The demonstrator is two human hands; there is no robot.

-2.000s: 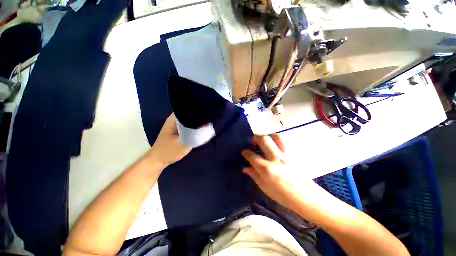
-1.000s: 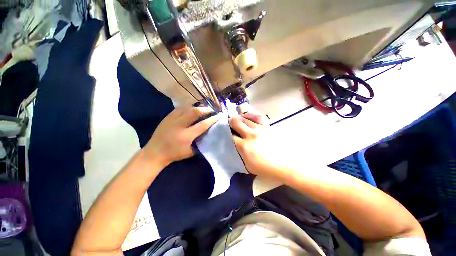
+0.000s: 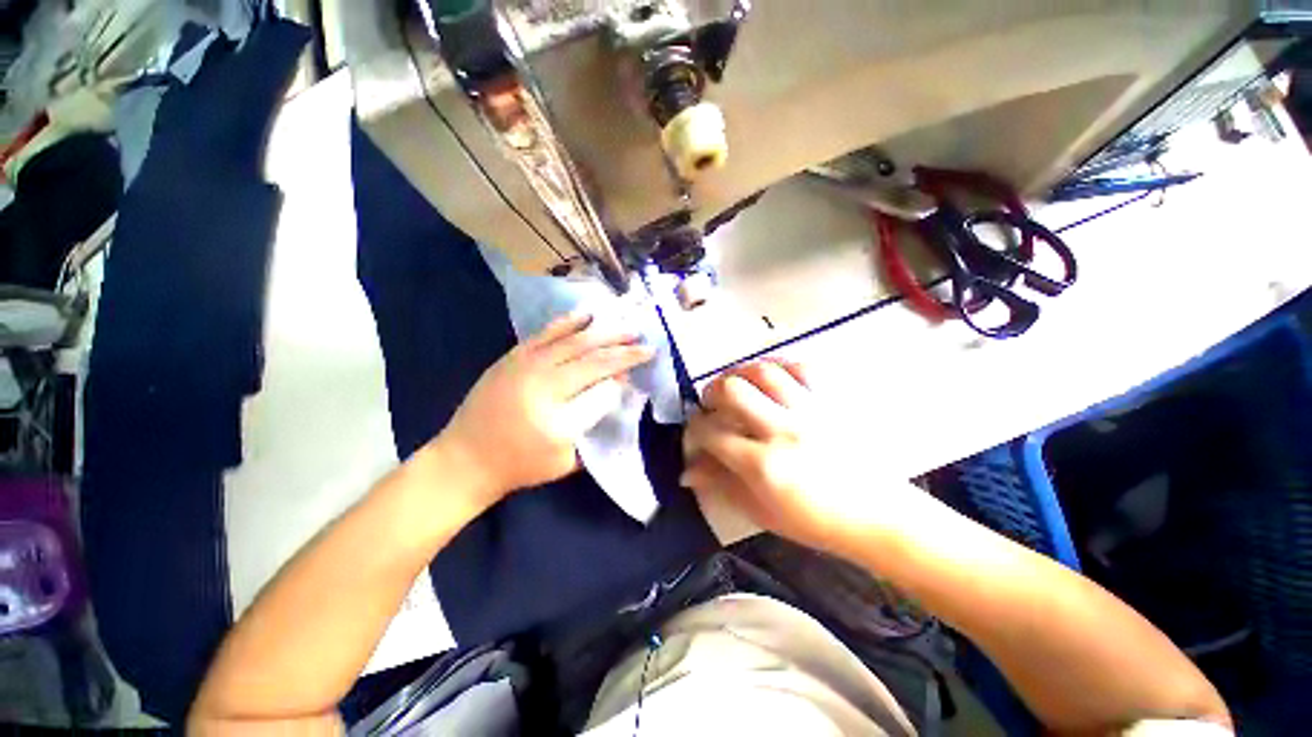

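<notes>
The light grey-blue piece (image 3: 622, 458) lies on the navy panel (image 3: 432, 310), its upper end under the presser foot (image 3: 655, 274) of the cream sewing machine (image 3: 863, 87). My left hand (image 3: 540, 403) lies on the grey-blue piece with fingers spread, just left of and below the foot. My right hand (image 3: 748, 446) has its fingers bent and pinches the navy panel's right edge below the foot. The panel hangs over the table edge toward my lap. The needle tip is too small to make out.
Red and black scissors (image 3: 986, 267) lie under the machine arm, with thin dark-blue tools (image 3: 1115, 184) beyond. A stack of navy panels (image 3: 166, 374) lies at left. A blue crate (image 3: 1058, 504) stands at lower right. A purple object (image 3: 36, 554) is at far left.
The grey-blue piece has gone under the foot beside the navy edge. Since one second ago, my left hand has moved slightly down onto the piece and my right hand has slid down and right.
</notes>
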